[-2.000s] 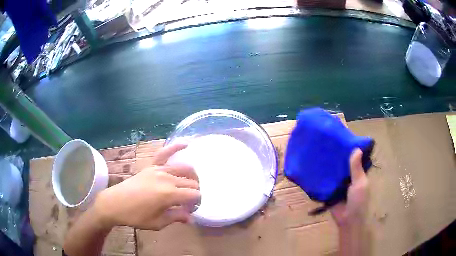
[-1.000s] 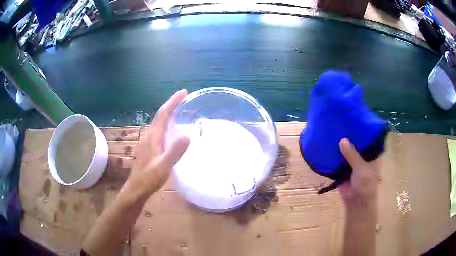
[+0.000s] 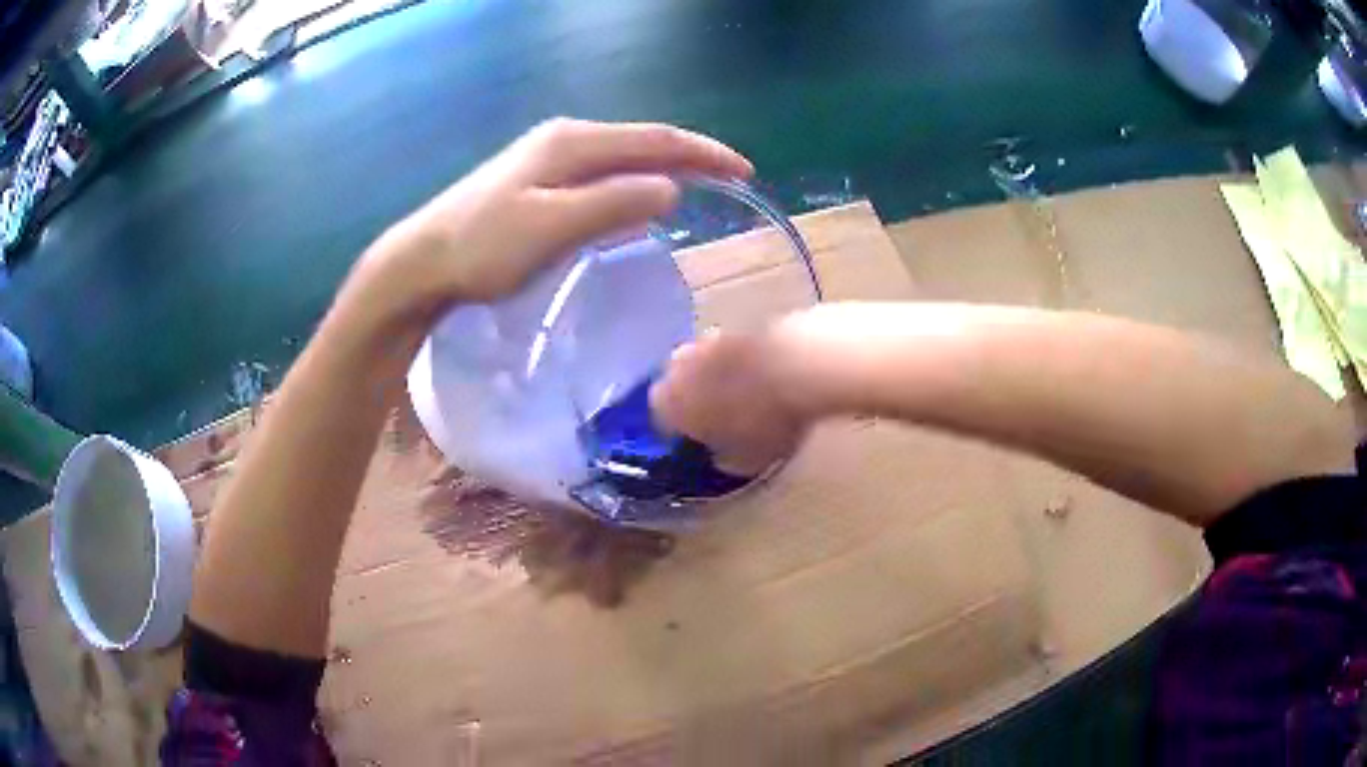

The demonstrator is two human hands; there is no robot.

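The clear container with a white base (image 3: pixel 487 397) is tilted on its side on the brown cardboard sheet (image 3: pixel 840 629), its clear open rim facing right. My left hand (image 3: pixel 525 210) holds the container from above, fingers over the upper rim. My right hand (image 3: pixel 735 397), blurred, is at the container's opening and presses the bright blue cloth (image 3: pixel 637 427) against the lower inside of the clear wall. Most of the cloth is hidden under the hand. A dark wet patch lies on the cardboard below the container.
The white bowl (image 3: pixel 125 543) with greyish liquid stands at the left near the green post (image 3: pixel 38 442). The dark green belt (image 3: pixel 600 75) runs behind the cardboard. Another white-based container (image 3: pixel 1195 48) stands on it, upper right. Yellow-green strips (image 3: pixel 1297 277) lie far right.
The container has gone from facing up to tilted sideways. My right hand has brought the cloth from the right into its opening. My left hand has moved onto the upper rim. The view has shifted.
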